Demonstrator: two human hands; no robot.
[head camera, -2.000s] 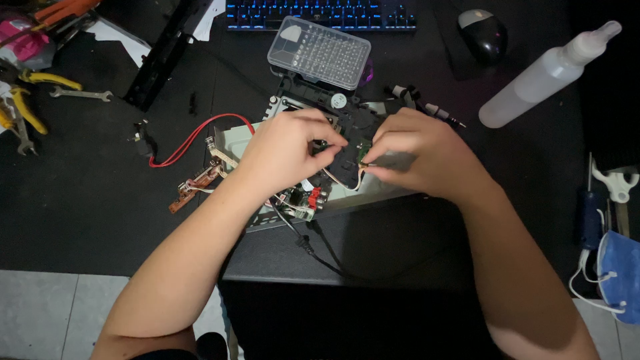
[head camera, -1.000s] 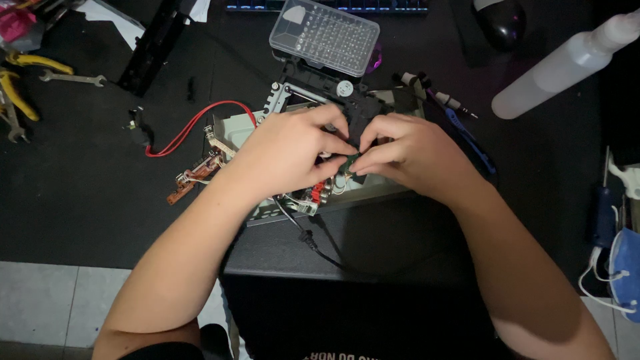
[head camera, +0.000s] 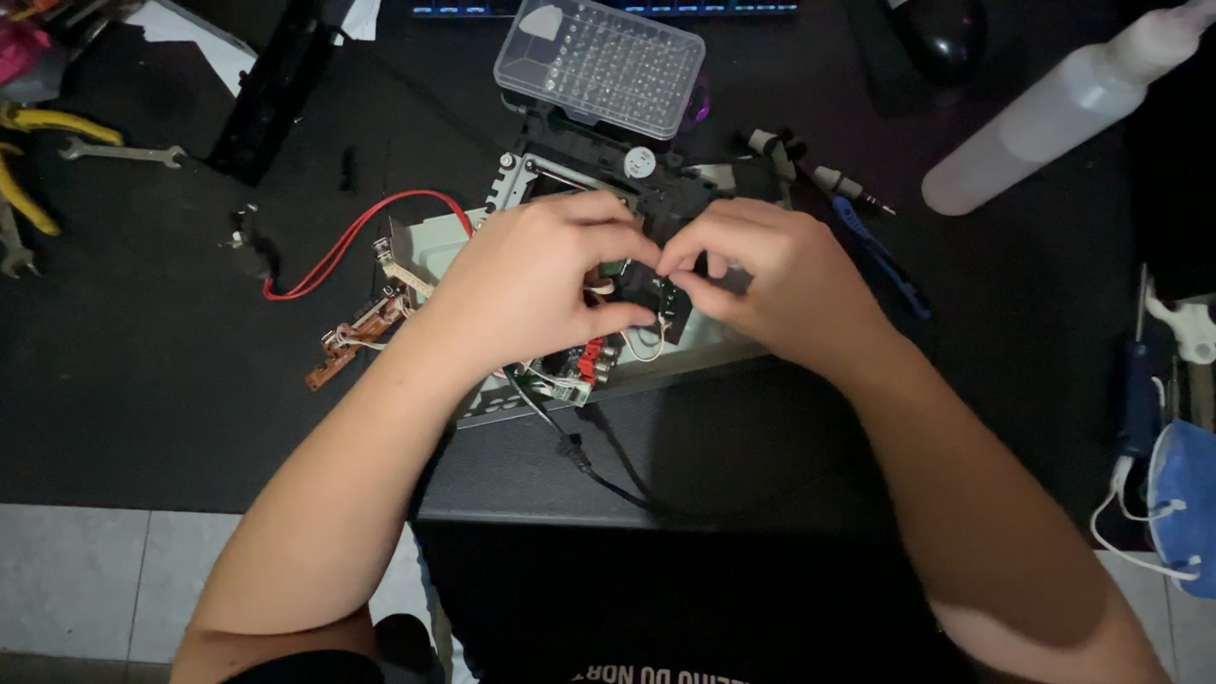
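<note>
Both hands work over an opened metal chassis (head camera: 427, 247) with electronic parts on it. My right hand (head camera: 769, 275) pinches the upper end of a small circuit board (head camera: 667, 299) that has thin white wires (head camera: 648, 355) at its lower end. My left hand (head camera: 560, 275) is beside the board, its thumb near the wire end and its index fingertip by my right fingers; whether it grips anything cannot be told. A black plastic disc-drive mechanism (head camera: 665, 190) with a white round hub lies above. Red connectors (head camera: 591, 361) show below my left hand.
A clear bit-filled plastic case (head camera: 608, 71) is behind the chassis. Red wires (head camera: 347, 242) and a brown circuit board (head camera: 356, 342) lie left. A black cable (head camera: 608, 480) trails toward the near edge. A translucent bottle (head camera: 1045, 123), a blue pry tool (head camera: 879, 256) and a screwdriver (head camera: 1135, 399) are right.
My left thumb and index finger have spread apart since one second ago, when the fingertips of both hands were close together at the small board.
</note>
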